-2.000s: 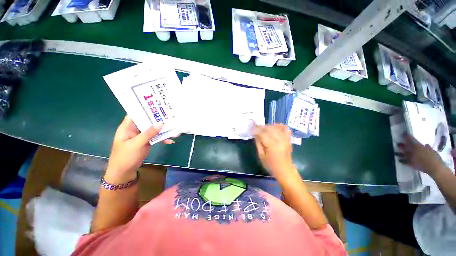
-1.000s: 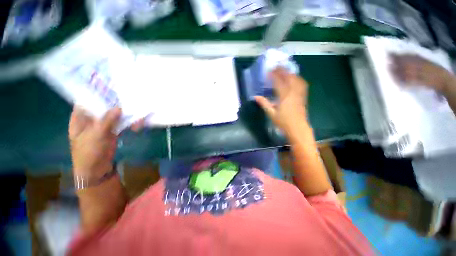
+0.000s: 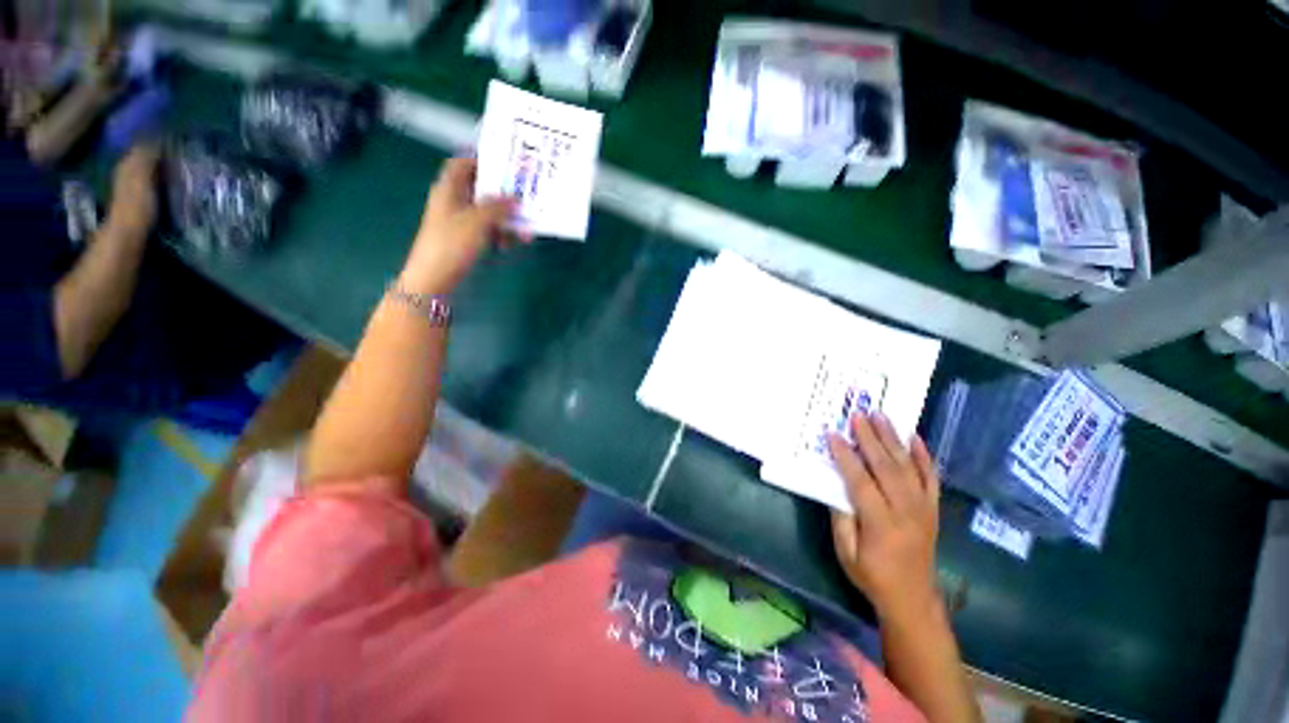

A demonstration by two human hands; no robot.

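Observation:
My left hand holds a white leaflet with a printed card on its face, raised at the conveyor rail. My right hand has its fingertips on another printed card, which lies on the right part of the white leaflet stack; its thumb is at the near edge, and its grip is partly hidden. The pile of blue-edged cards is just right of the stack. White trays with packed items stand on the belt beyond the rail.
A slanting metal post rises at the right by the rail. Dark shiny bagged bundles lie on the bench at left, beside another person's arm. A brown carton is below the bench edge.
The view has swung left. My left hand has moved out to the rail with its leaflet and card. My right hand has moved from the card pile back over the leaflet stack, where a card now lies.

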